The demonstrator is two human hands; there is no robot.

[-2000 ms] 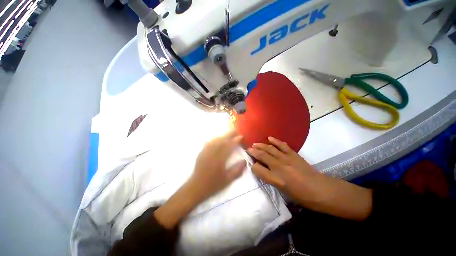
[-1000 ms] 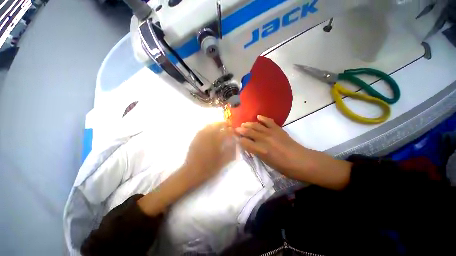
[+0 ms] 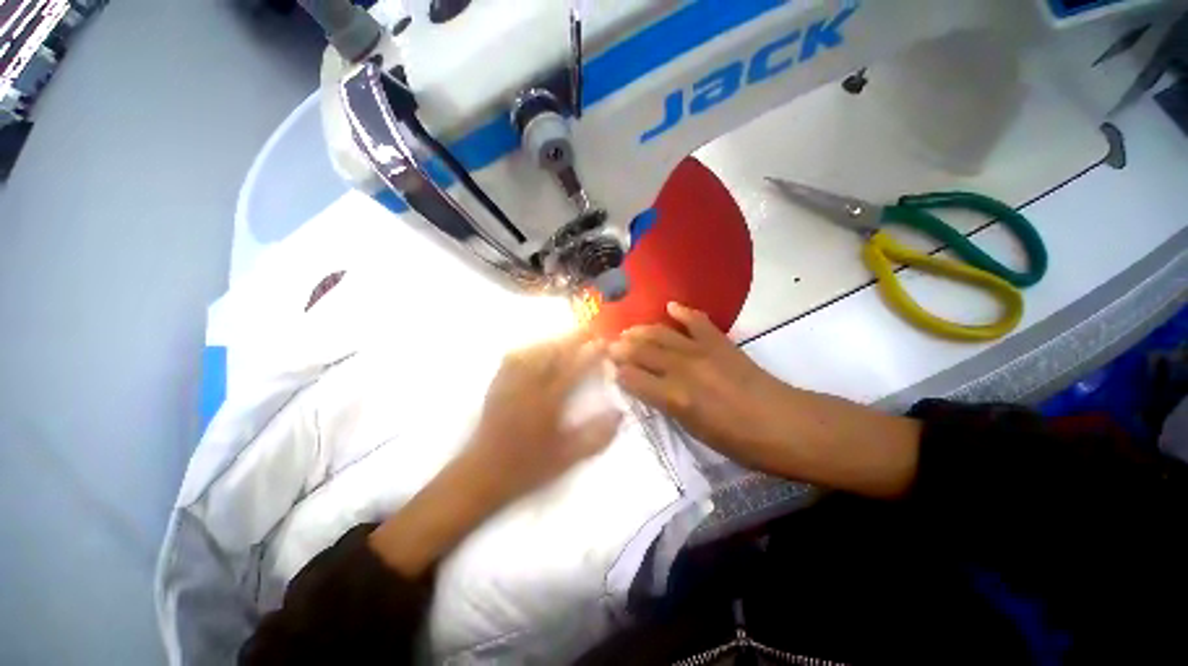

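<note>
The red pocket bag piece [image 3: 697, 247] lies flat right of the needle, its left part under the presser foot area [image 3: 593, 280], where lamp glare hides the detail. The white padded garment lining [image 3: 378, 455] spreads left and in front. My left hand [image 3: 541, 403] lies flat on the white fabric just in front of the needle, slightly blurred. My right hand [image 3: 691, 377] rests with its fingertips at the edge where the red piece meets the white fabric. Whether the fingers pinch the layers cannot be told.
The white JACK sewing machine head [image 3: 730, 65] stands across the back. Snips with green and yellow handles [image 3: 899, 234] lie open on the bed, right of the red piece. A ruler-marked table edge [image 3: 1029, 385] runs along the front right. A blue crate [image 3: 1107, 385] shows below it.
The red piece has moved further in under the needle area, and less of it shows on the right. Both hands have shifted slightly toward the needle with the fabric.
</note>
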